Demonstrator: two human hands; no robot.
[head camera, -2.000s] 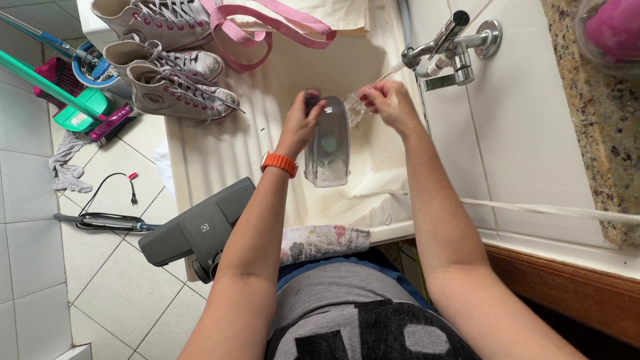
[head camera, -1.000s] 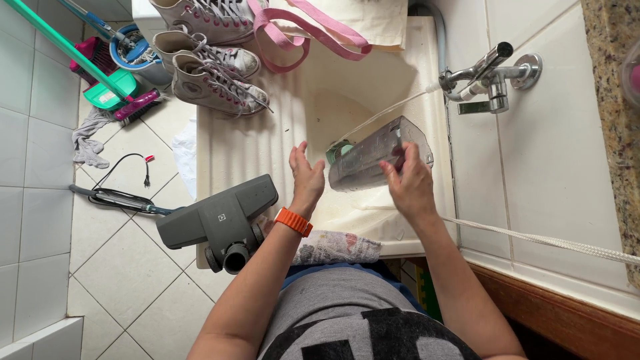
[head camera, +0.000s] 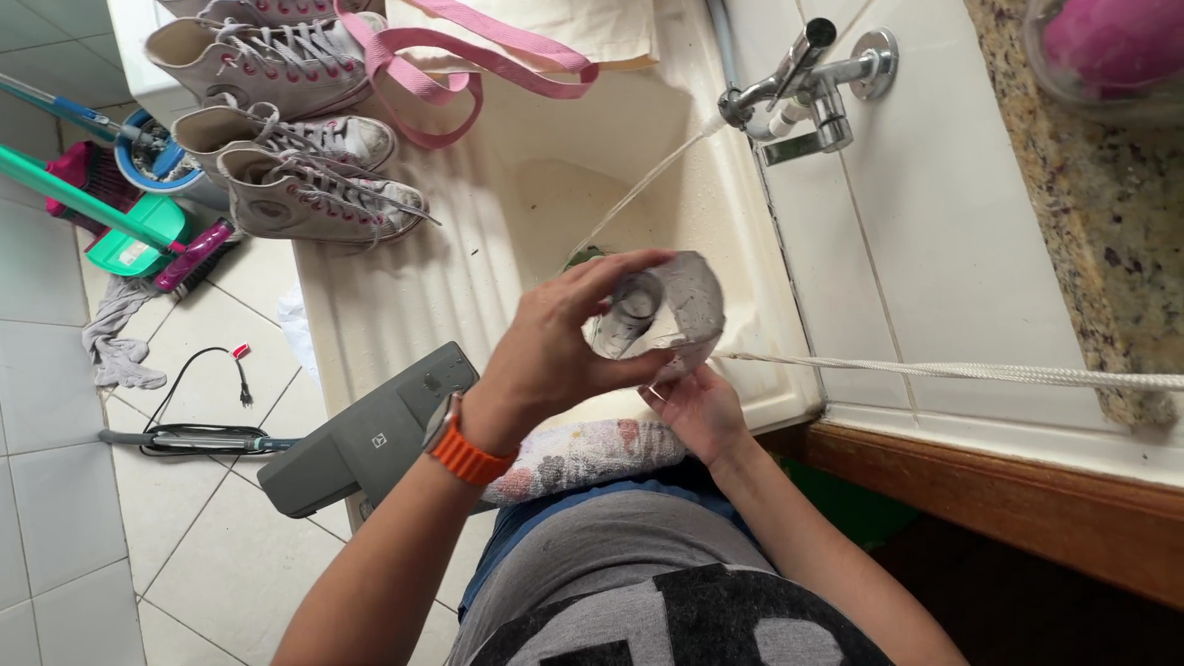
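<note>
My left hand (head camera: 555, 338), with an orange-strapped watch at the wrist, grips the rim of a clear plastic container (head camera: 696, 310), probably a vacuum cleaner's dust cup. Its open end with an inner tube faces up toward me, and dark specks cling inside. My right hand (head camera: 705, 412) supports the container from below on the right; part of its grip is hidden. A thin water stream (head camera: 638, 190) runs from the chrome tap (head camera: 795, 92) into the laundry sink (head camera: 592, 120), passing behind the container. A green thing (head camera: 585, 259) lies in the basin, partly covered by my left hand.
Several canvas high-top sneakers (head camera: 314, 190) and a bag with pink straps (head camera: 546, 83) stand at the sink's far left. A grey vacuum floor head (head camera: 370, 444) rests by the near-left edge, beside a patterned towel (head camera: 592, 458). A white cord (head camera: 925, 370) crosses at right.
The container has been turned so that its open end faces up. My left hand, apart from it one second ago, now grips its rim, and my right hand has moved lower.
</note>
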